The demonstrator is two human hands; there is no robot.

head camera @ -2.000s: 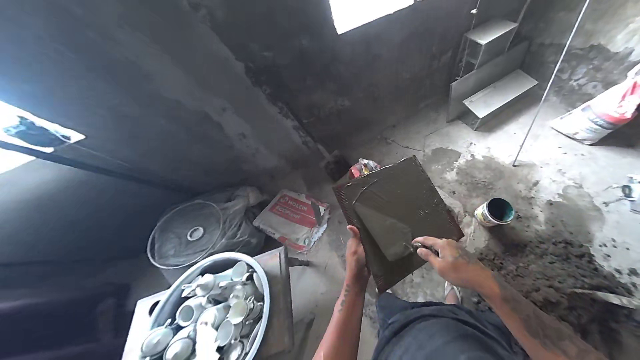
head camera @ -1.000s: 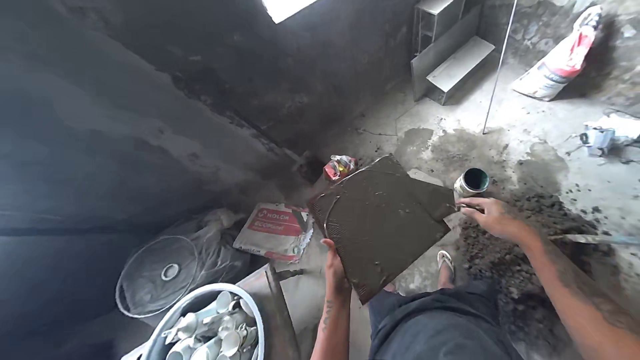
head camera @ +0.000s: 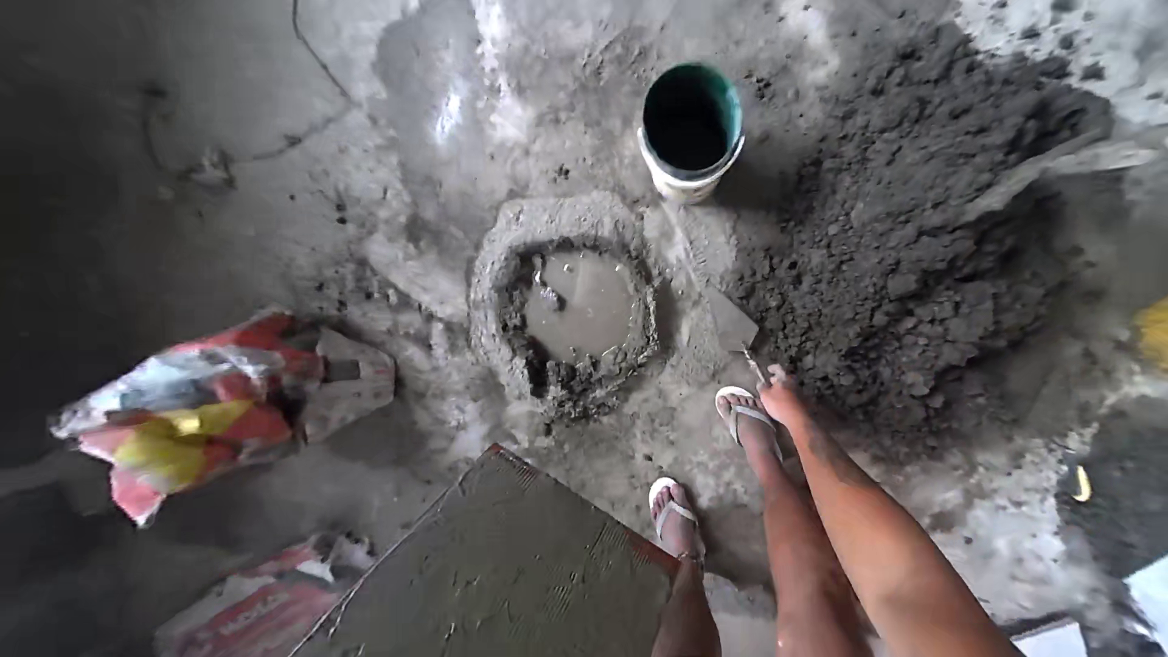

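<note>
My right hand (head camera: 780, 392) grips the handle of a pointed trowel (head camera: 732, 319), whose blade is low over the floor between a mortar ring and a dark mound. A flat square tile (head camera: 511, 566) coated with grey mortar fills the bottom middle; my left hand is out of sight. Watery grey slurry (head camera: 584, 306) lies inside the ring of mortar (head camera: 566, 219) on the floor. Beyond it stands a bucket (head camera: 691, 128) with a green inner wall and a dark inside.
A mound of dark mortar mix (head camera: 912, 246) spreads at the right, with a long-handled tool (head camera: 1068, 169) lying on it. A crumpled red and yellow plastic bag (head camera: 192, 420) lies left, above a printed paper sack (head camera: 265, 602). My sandalled feet (head camera: 675, 516) stand near the tile.
The trowel has left the tile and is now down by the floor near the mound. The view has swung strongly down to the floor. My left hand has gone out of view.
</note>
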